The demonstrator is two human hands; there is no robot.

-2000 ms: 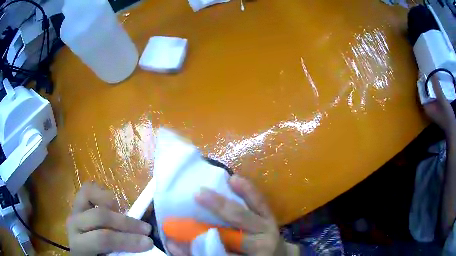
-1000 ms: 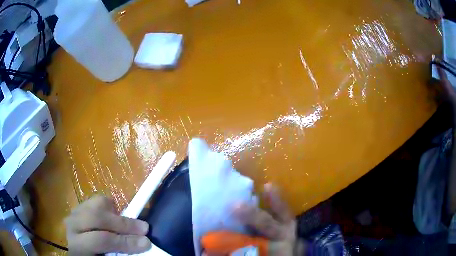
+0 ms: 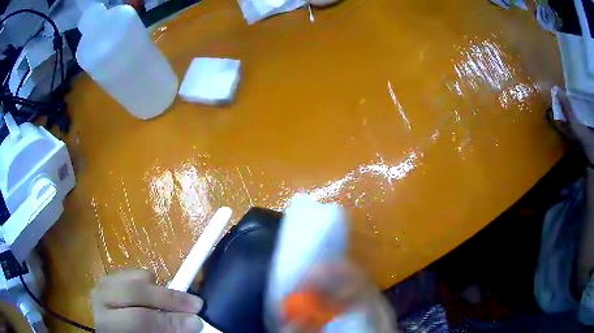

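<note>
A camera with a glossy black head (image 3: 242, 276) and a slim white antenna (image 3: 200, 249) is at the bottom centre, its lower part cut off by the frame edge. My left hand (image 3: 146, 304) grips the white part at the antenna's base. My right hand (image 3: 345, 296), blurred, holds a pale wiping cloth (image 3: 307, 237) against the right side of the black head. Orange finger cots (image 3: 309, 308) show on the right hand. The face of the head under the cloth is hidden.
A translucent white bottle (image 3: 128, 65) and a small white block (image 3: 210, 80) stand at the back left of the film-covered orange bench (image 3: 312, 123). White camera units (image 3: 36, 175) and cables are at the left edge. Crumpled tissue (image 3: 267, 6) lies at the back. Another person's hand (image 3: 573, 123) holds a white unit at right.
The cloth and my right hand have moved right from over the black head, uncovering more of it. My left hand stays at the antenna's base. The other person's unit at right has shifted.
</note>
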